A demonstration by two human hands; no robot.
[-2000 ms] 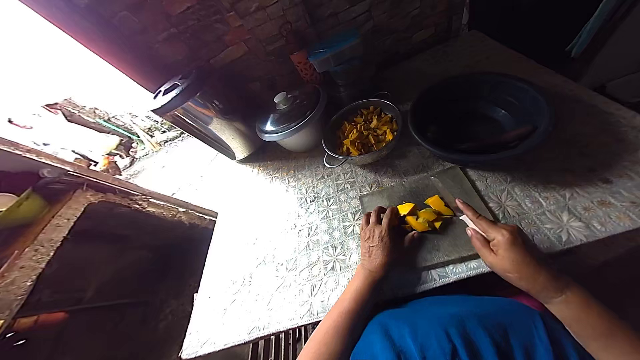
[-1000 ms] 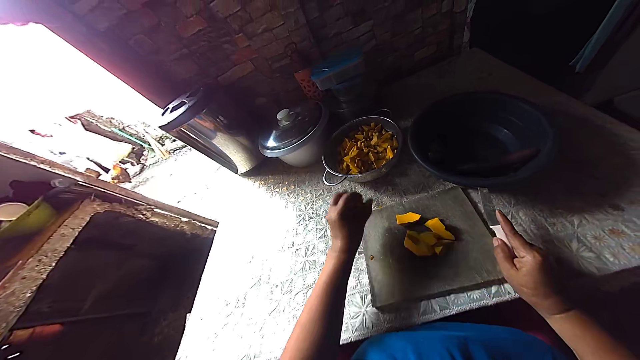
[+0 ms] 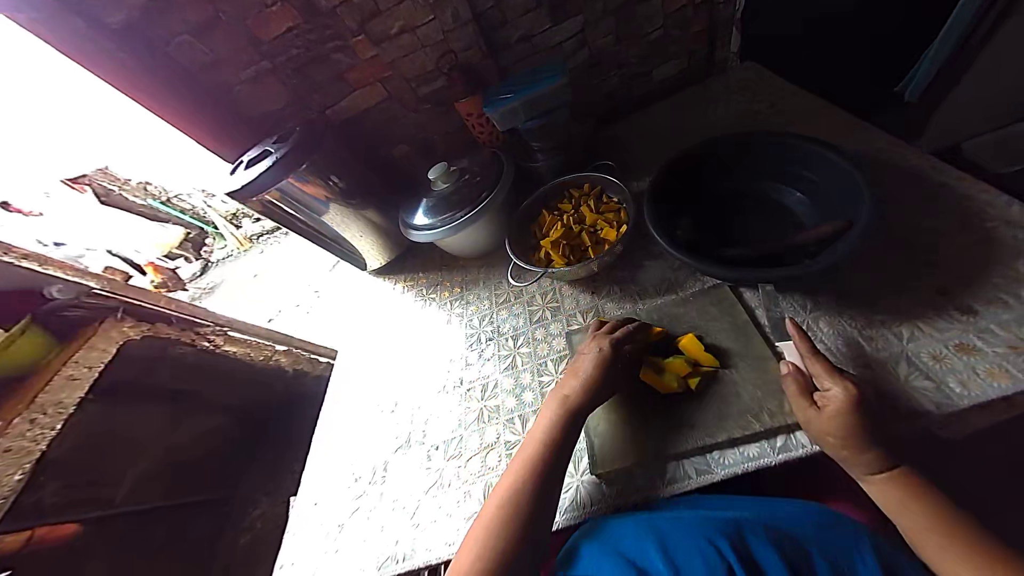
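My right hand (image 3: 832, 404) is closed around the pale handle of a knife (image 3: 773, 314), its blade pointing away over the right edge of a grey cutting board (image 3: 720, 416). On the board lie several chunks of yellow-orange squash (image 3: 678, 366). My left hand (image 3: 604, 356) rests at the board's left part, just beside the chunks, with its fingers curled; some yellow shows at its fingertips, and whether it grips a piece is hidden. Behind the board, a metal colander (image 3: 532, 266) with loop handles holds many small cut squash pieces (image 3: 582, 226).
A large dark basin (image 3: 672, 256) stands behind the board at the right, with a long object inside. Left of the colander are a lidded pot (image 3: 472, 232) and a tall metal container (image 3: 320, 216). A blue-lidded plastic box (image 3: 528, 100) stands by the brick wall. Patterned cloth covers the table.
My left hand has come from beyond the board's left edge back onto the board beside the squash. My right hand still holds the knife at the right side.
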